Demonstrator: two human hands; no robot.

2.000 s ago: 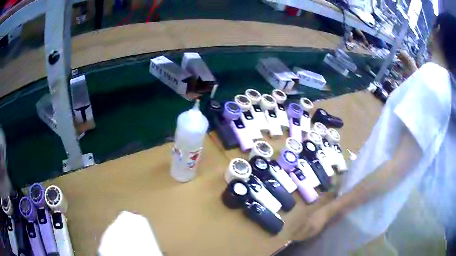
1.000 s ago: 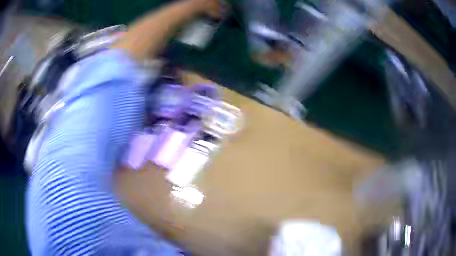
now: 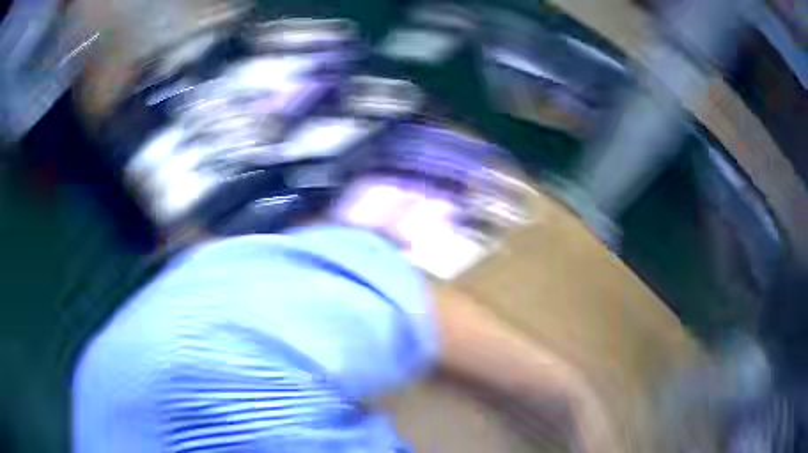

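The frame is heavily blurred. Purple handheld fans [image 3: 430, 155] and a white one [image 3: 452, 252] lie close together on the brown board [image 3: 549, 283]. More pale and dark shapes, likely white handheld fans [image 3: 182, 172] and a black handheld fan [image 3: 266, 203], lie at the upper left. A bare forearm reaches from a light blue sleeve over the board and runs to the bottom edge. Whose arm it is cannot be told. Its hand is out of the picture. Neither of my hands can be made out.
The light blue shirt [image 3: 257, 327] fills the lower left. A grey metal upright [image 3: 638, 142] stands beyond the board at the upper right. A dark green surface [image 3: 669, 239] lies behind the board, with blurred clear or white boxes [image 3: 549, 80] on it.
The view has swung leftwards since two seconds ago; the bottle and white cloth are out of view. The blue-sleeved arm, raised towards the top one second ago, now points to the lower right.
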